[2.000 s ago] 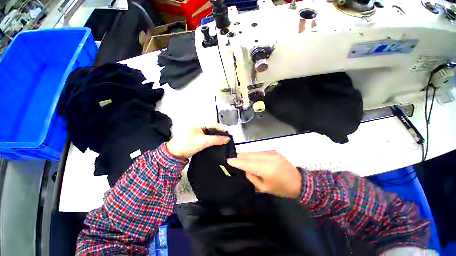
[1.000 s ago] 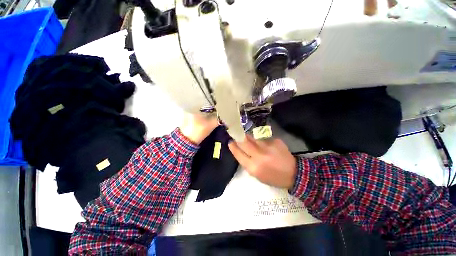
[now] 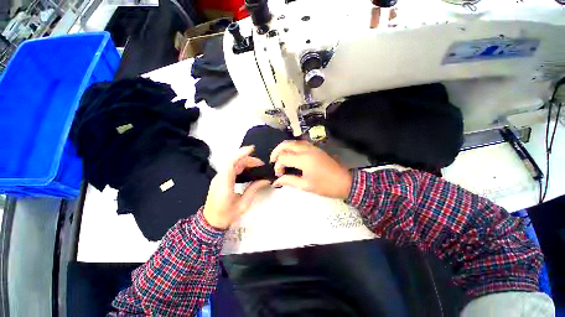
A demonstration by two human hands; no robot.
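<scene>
A black fabric panel (image 3: 262,141) lies on the white table at the needle area, its right edge by the presser foot (image 3: 297,128). My right hand (image 3: 313,170) is at the panel's right front edge, fingers bent onto the cloth. My left hand (image 3: 230,191) is at the panel's front left, thumb and fingers apart, fingertips near or touching the cloth. The needle is hidden or too small to tell. A heap of labelled black panels (image 3: 170,201) with pale stickers lies left of my left hand.
The white sewing machine (image 3: 384,56) spans the back and right. Black pieces (image 3: 402,127) lie under its arm, with a slim black tool (image 3: 522,155) farther right. Plain panels (image 3: 214,74) lie behind the heap. A blue crate (image 3: 46,111) stands left. Dark material covers the lap.
The panel went from over the front edge to the needle area. My left hand has moved back toward me and its fingers have spread. The camera moved close to the machine head, then back.
</scene>
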